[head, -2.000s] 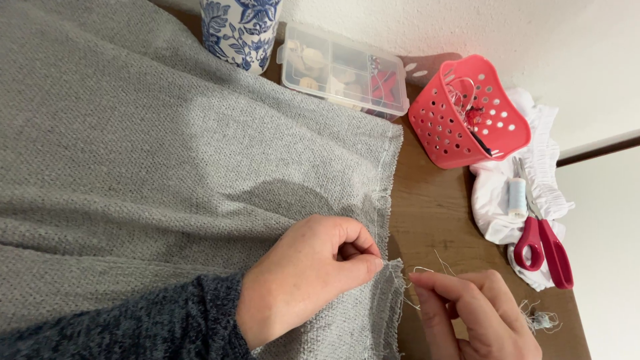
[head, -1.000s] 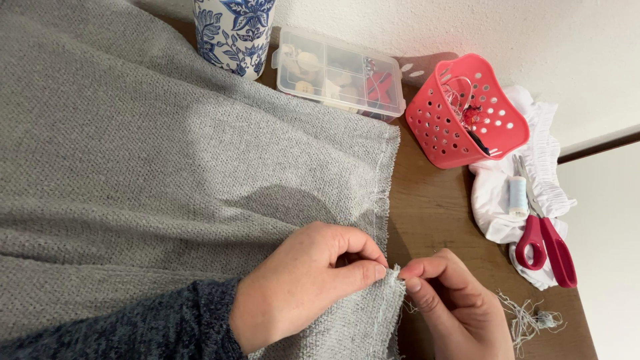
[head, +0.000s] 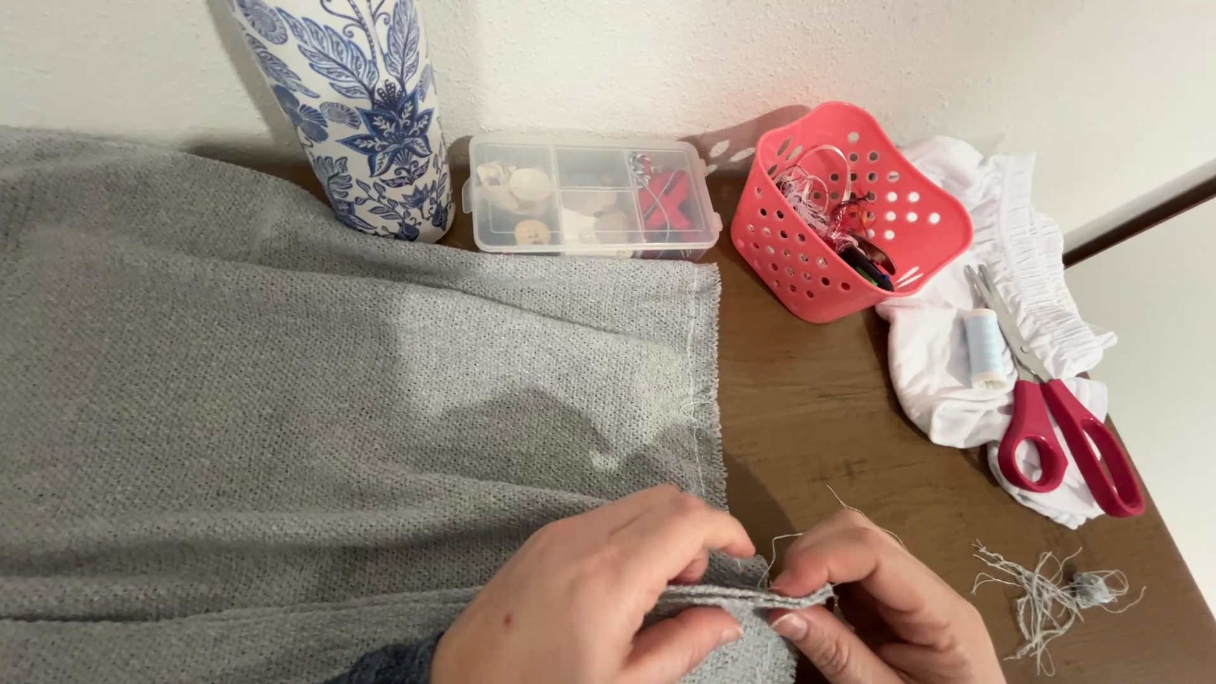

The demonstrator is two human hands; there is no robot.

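Observation:
Grey woven fabric (head: 332, 399) with a frayed, stitched edge spreads over the left and middle of the view. Near the bottom centre, my left hand (head: 608, 589) lies on the fabric, its thumb and fingers around a folded, raised strip of it. My right hand (head: 874, 598) pinches the tip of that strip between thumb and forefinger, just right of the left hand. A thin pale thread (head: 774, 551) loops up between the hands. Whether a needle is in the right fingers cannot be seen.
On the brown wooden table (head: 807, 408) stand a blue-and-white floral container (head: 380, 123), a clear compartment box of buttons (head: 589, 199) and a red perforated basket (head: 807, 256). Red-handled scissors (head: 1035, 380) and a thread spool (head: 985, 347) rest on white cloth (head: 936, 389), above thread scraps (head: 1045, 598).
My right hand, apart from the fabric edge two seconds ago, now pinches it. The fabric edge between my hands is now folded up into a narrow strip. The view has shifted somewhat.

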